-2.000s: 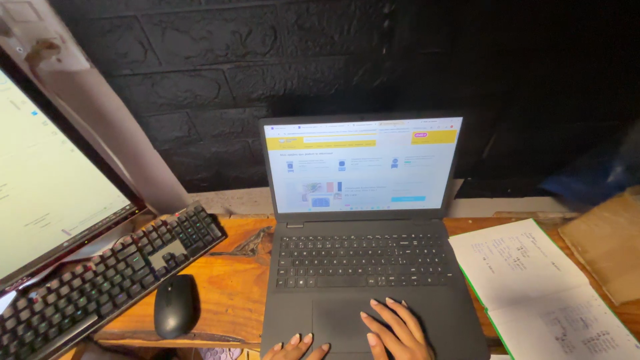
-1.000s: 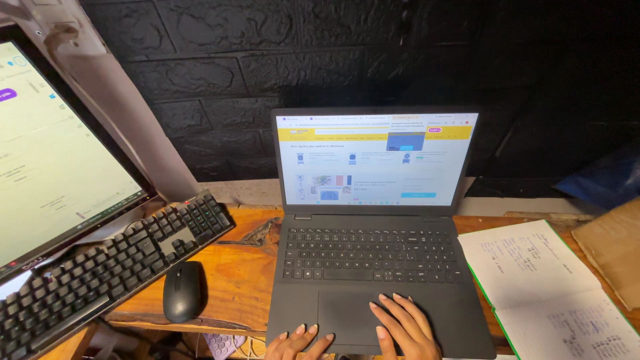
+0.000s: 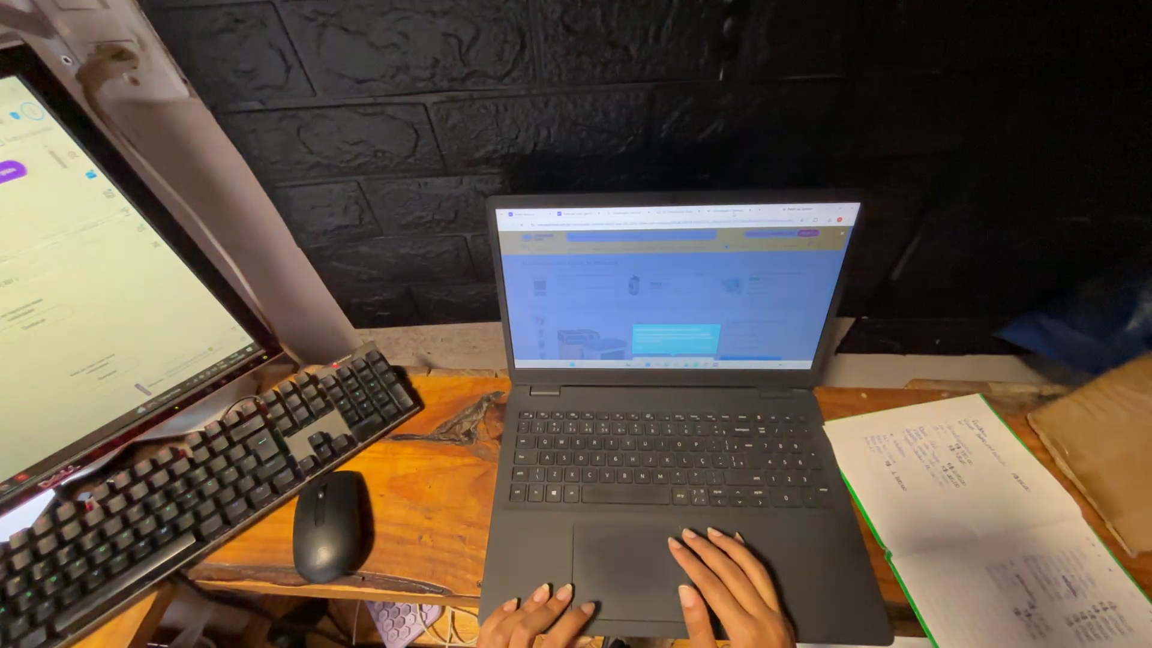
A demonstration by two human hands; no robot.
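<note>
A black laptop (image 3: pixel 666 450) stands unfolded on a wooden desk, its screen (image 3: pixel 670 288) lit with a dimmed web page and a small bright box low in the middle. My right hand (image 3: pixel 733 589) lies over the right side of the touchpad (image 3: pixel 625 571), fingers spread and holding nothing. At the bottom edge, my left hand (image 3: pixel 535 621) rests on the laptop's front left corner and the touchpad's lower left, fingers slightly apart and holding nothing. Its lower part is cut off by the frame.
Left of the laptop lie a black mouse (image 3: pixel 330 526) and a mechanical keyboard (image 3: pixel 198 486), below a lit monitor (image 3: pixel 99 288). On the right are a notebook (image 3: pixel 972 504) with handwriting and a piece of brown cardboard (image 3: pixel 1107 450). A black brick wall (image 3: pixel 540 135) rises behind the desk.
The laptop screen has changed from a bright page with a yellow header to a dimmed page with a small bright box. Both hands remain at the touchpad and front edge.
</note>
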